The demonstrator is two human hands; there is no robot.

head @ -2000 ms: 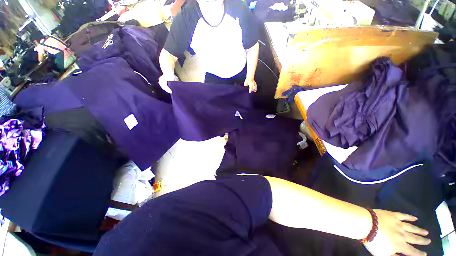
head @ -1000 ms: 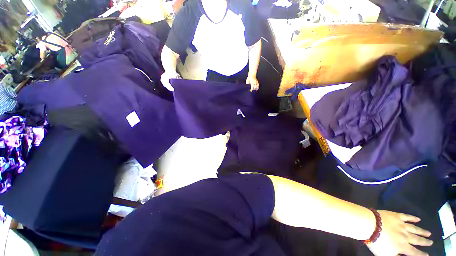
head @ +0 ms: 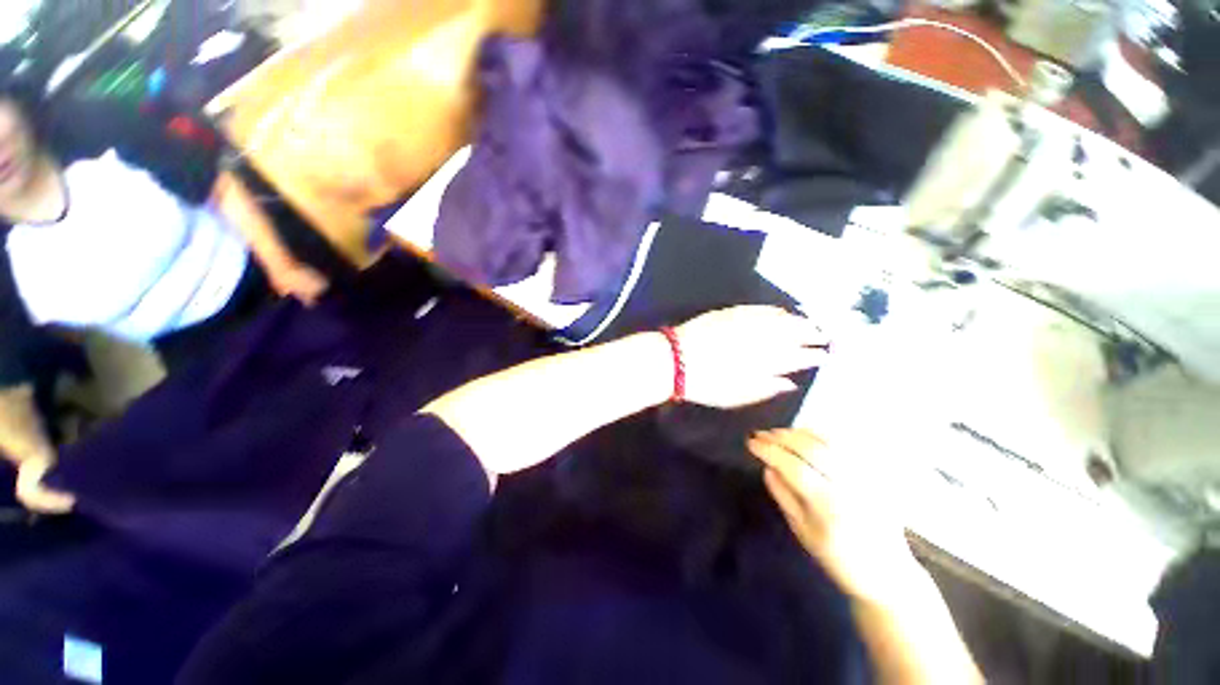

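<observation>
Dark cloth (head: 702, 274) with a thin white piping lies at the left edge of the white sewing machine table (head: 870, 402). My left hand (head: 743, 355), with a red bead bracelet at the wrist, lies palm down on this cloth, fingers pointing right. My right hand (head: 809, 502) is below it at the table's edge, its fingertips near the cloth. Neither hand visibly grips anything; both are slightly blurred. The off-white machine head (head: 1070, 201) is right of my hands. The needle area is too blurred to make out.
A crumpled purple-looking garment pile (head: 555, 174) lies beyond my left hand. A brown wooden board (head: 361, 107) stands behind it. At left, a person (head: 121, 241) in a white-fronted shirt holds a large dark cloth (head: 228, 428). More dark cloth covers the lower middle.
The view has swung right, bringing the sewing machine and my right hand into the picture. My left hand still lies on dark cloth, now beside the machine table, with its fingers closer together.
</observation>
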